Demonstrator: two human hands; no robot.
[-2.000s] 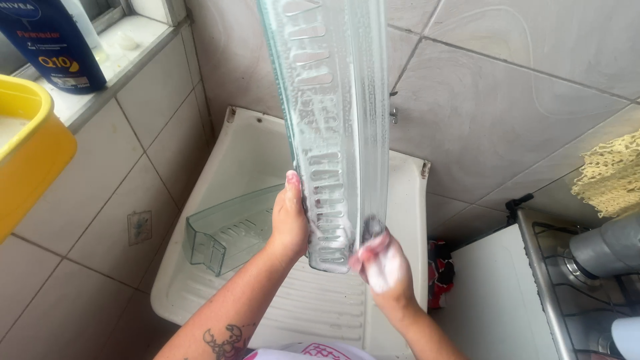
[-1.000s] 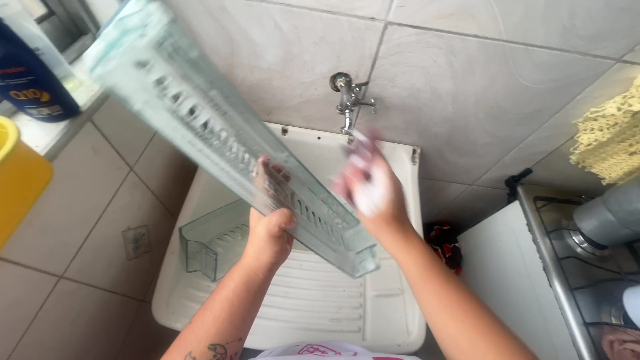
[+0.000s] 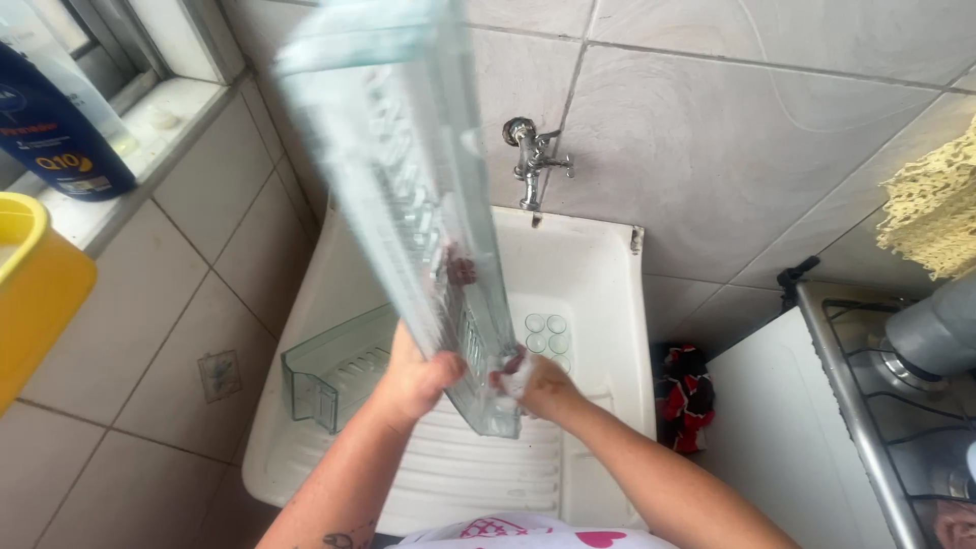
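Note:
A long clear plastic refrigerator door shelf point(image 3: 404, 198) is held upright and tilted over a white laundry sink point(image 3: 583, 244). Around its lower part grips my left hand point(image 3: 423, 374), the thumb at the near edge and some fingers visible through the plastic. My right hand point(image 3: 537, 381), covered in white suds, touches the shelf's lower right edge; whether it holds a sponge is hidden by foam and blur. A second clear shelf point(image 3: 335, 366) lies in the sink at the left. A clear piece with round cups point(image 3: 547, 333) rests in the basin.
A chrome faucet point(image 3: 531, 160) projects from the tiled wall behind the sink. At left are a yellow plastic container point(image 3: 46, 290) and a blue bottle point(image 3: 57, 133) on the window sill. A gas stove point(image 3: 862, 404) stands at right, with a red and black cloth point(image 3: 686, 396) beside the sink.
The held shelf swung to a slant, then back closer to upright. My right hand, raised away from it near the faucet one second ago, has come down to the shelf's lower right edge.

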